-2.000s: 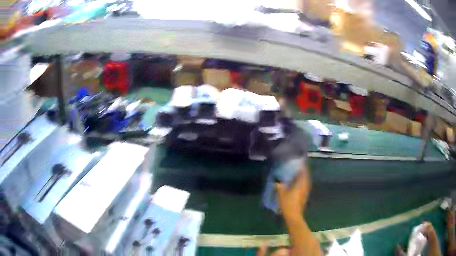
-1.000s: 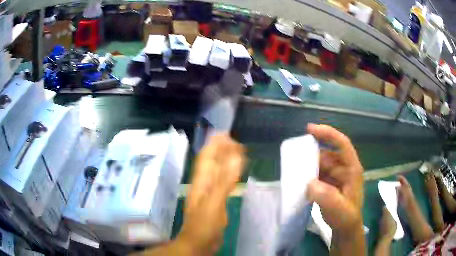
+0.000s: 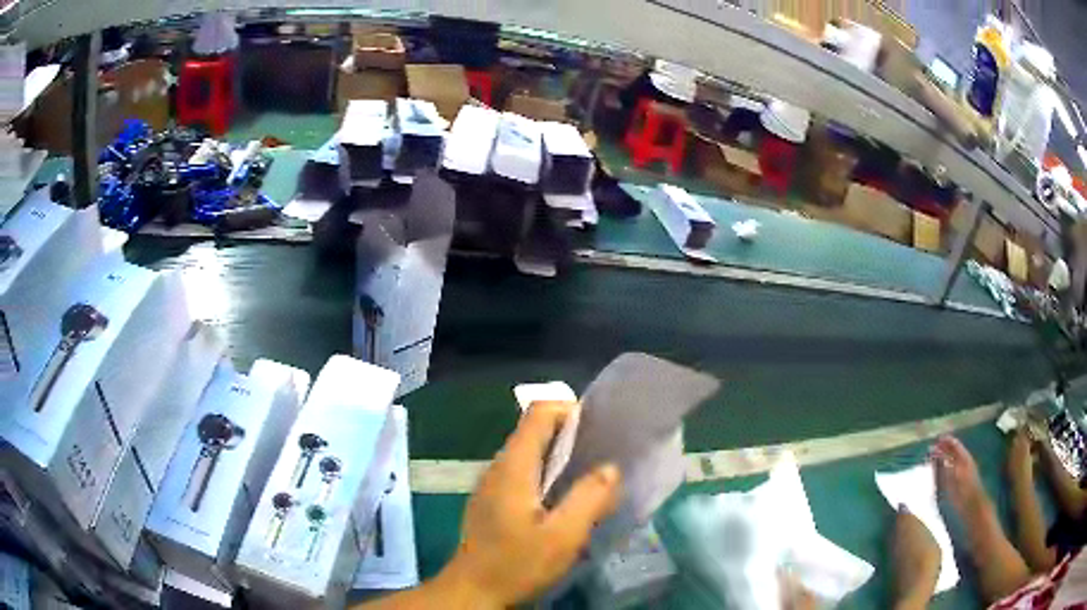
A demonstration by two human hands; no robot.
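My left hand (image 3: 536,512) grips an open carton (image 3: 638,447) at the lower middle. Its grey flap stands up, and its lower part is blurred. A white crumpled wrapping (image 3: 763,536) lies just right of it above the green bench. A small patch of skin, apparently my right hand (image 3: 801,592), shows at the bottom edge against the wrapping; the rest is hidden or cut off. Another open carton (image 3: 403,310) stands on the dark green belt, its grey flaps up. Picture-faced cartons (image 3: 298,500) stand stacked at the left.
Open cartons (image 3: 515,149) sit in a row across the belt (image 3: 763,346). One carton (image 3: 683,221) lies farther right. Blue and chrome parts (image 3: 179,179) are heaped at far left. Another person's hands (image 3: 971,512) hold a white sheet (image 3: 924,512) at right. A grey shelf (image 3: 715,83) crosses above.
The flapped carton formerly at my left hand now stands on the belt, let go. My left hand holds another carton. My right hand has dropped to the bottom edge, and white wrapping shows there.
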